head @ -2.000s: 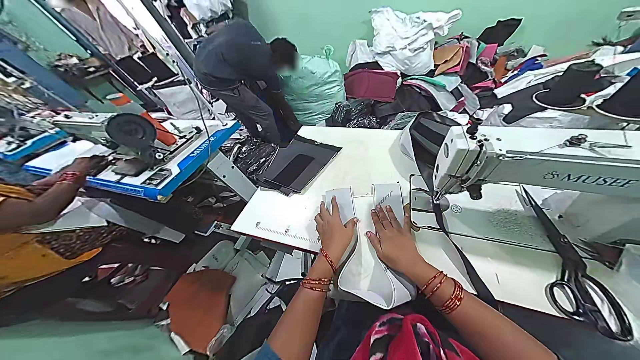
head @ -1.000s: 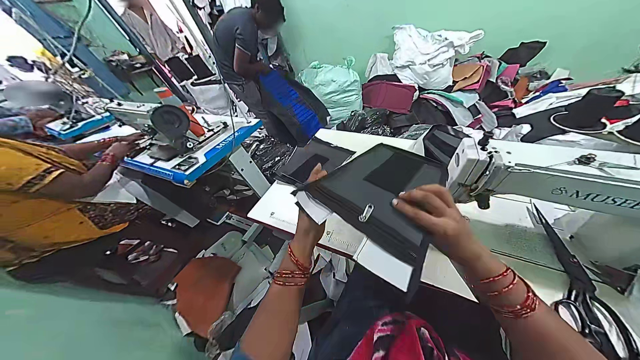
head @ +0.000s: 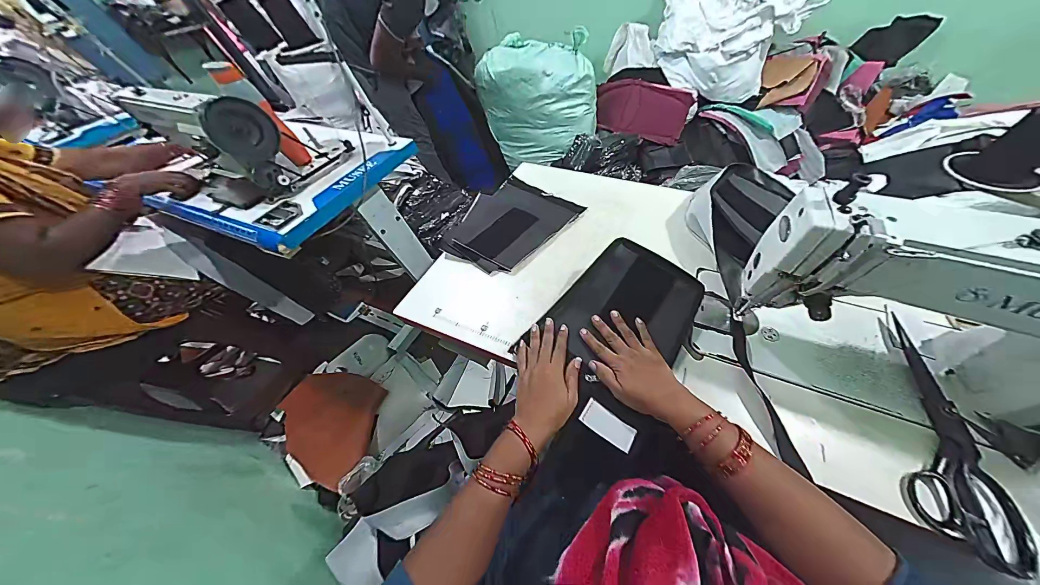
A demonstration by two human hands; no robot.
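Note:
A black panel (head: 650, 280) with rounded corners lies on the white sewing table (head: 626, 195), partly under the head of an industrial sewing machine (head: 812, 236). My left hand (head: 548, 378) rests flat at its left edge, fingers extended. Beside it, my right hand (head: 634, 366) presses flat on the panel with spread fingers. Neither hand grips anything that I can see. Just below the hands a small white rectangular piece (head: 608, 425) lies on black material. A black strip (head: 760, 390) hangs from the needle area, right of my right hand.
Large black scissors (head: 951, 455) lie at the right. Another dark panel (head: 520, 223) sits at the table's far left corner. Scraps (head: 333, 422) cover the floor at the left. A co-worker's hands are at a second sewing machine (head: 195, 130); another person stands behind with a blue-black piece (head: 463, 122).
The black panel, held up in both hands one second ago, now lies on the table with both palms on it. Two seconds ago my hands were on pale pieces. The view has moved closer.

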